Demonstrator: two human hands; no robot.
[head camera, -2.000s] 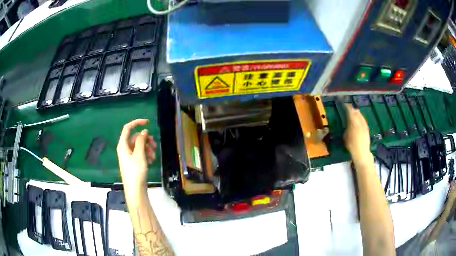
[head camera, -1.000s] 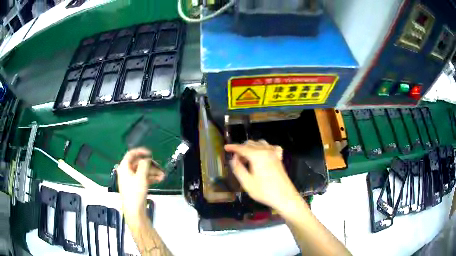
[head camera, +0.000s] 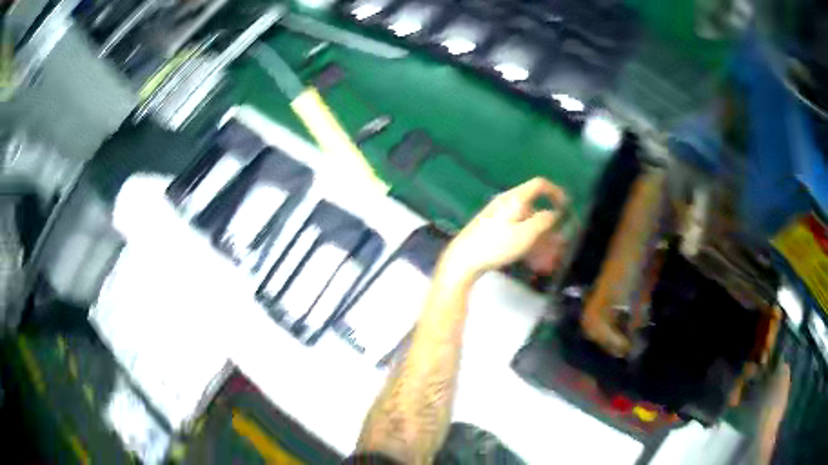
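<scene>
The view is tilted and badly blurred. My left hand (head camera: 508, 227) is over the bench just left of the press fixture (head camera: 699, 327), its fingers curled; blur hides whether it holds anything. The fixture has a tan block (head camera: 622, 263) on its left side and a black lining. Of my right side, only a blurred strip of forearm (head camera: 773, 409) shows at the fixture's lower right; the hand cannot be made out. Black phone frames (head camera: 345, 222) lie in a row on white paper (head camera: 154, 281), left of my left forearm.
The blue press head (head camera: 772, 136) with its yellow label (head camera: 808, 259) is at the right edge. A tray of black housings (head camera: 536, 36) spans the top. A yellow-white handled tool (head camera: 331, 136) and small dark parts (head camera: 413, 153) lie on the green mat.
The view has swung left and tilted, moving the press to the right. My right hand, over the fixture one second ago, no longer shows clearly. My left hand remains left of the fixture.
</scene>
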